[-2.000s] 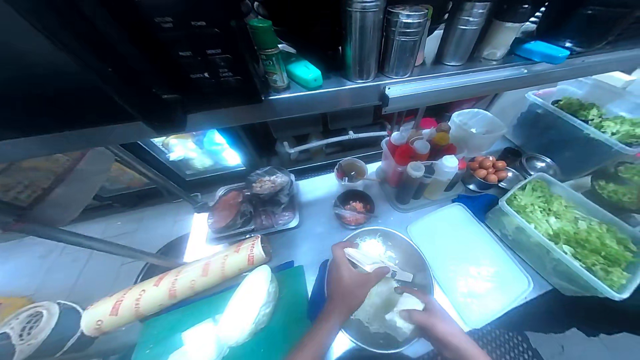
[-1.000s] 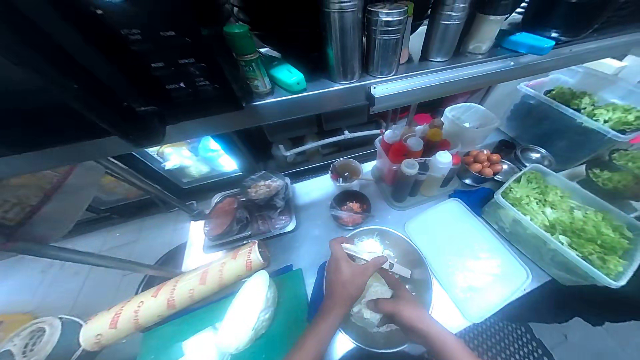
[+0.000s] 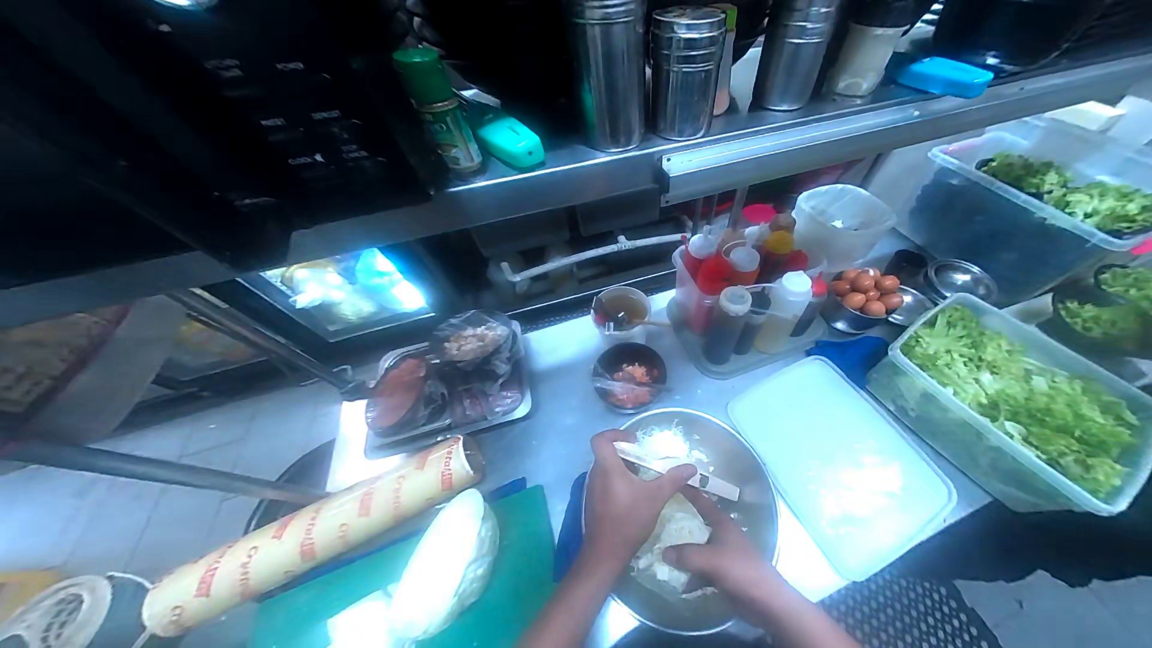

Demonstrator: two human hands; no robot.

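My left hand (image 3: 621,504) grips a white handheld slicer or peeler (image 3: 684,472) above a steel mixing bowl (image 3: 760,504). Against the tool, my right hand (image 3: 720,549) holds a pale piece of vegetable (image 3: 670,540), perhaps cabbage. Fine white shreds (image 3: 670,443) lie at the far side of the bowl. Fingers partly hide the tool and the vegetable. Left of the bowl, a large pale cabbage piece (image 3: 450,558) rests on a green cutting board (image 3: 526,549).
A roll of cling film (image 3: 315,531) lies at the left, near a tray of wrapped food (image 3: 522,409). Beyond the bowl are a small bowl of pinkish bits (image 3: 630,378) and sauce bottles (image 3: 729,315). A white lidded container (image 3: 837,459) and a lettuce tub (image 3: 1017,405) stand right.
Two seconds ago my right hand was lower and farther right in the bowl with the pale piece; it has since come in beneath the tool, close to my left hand.
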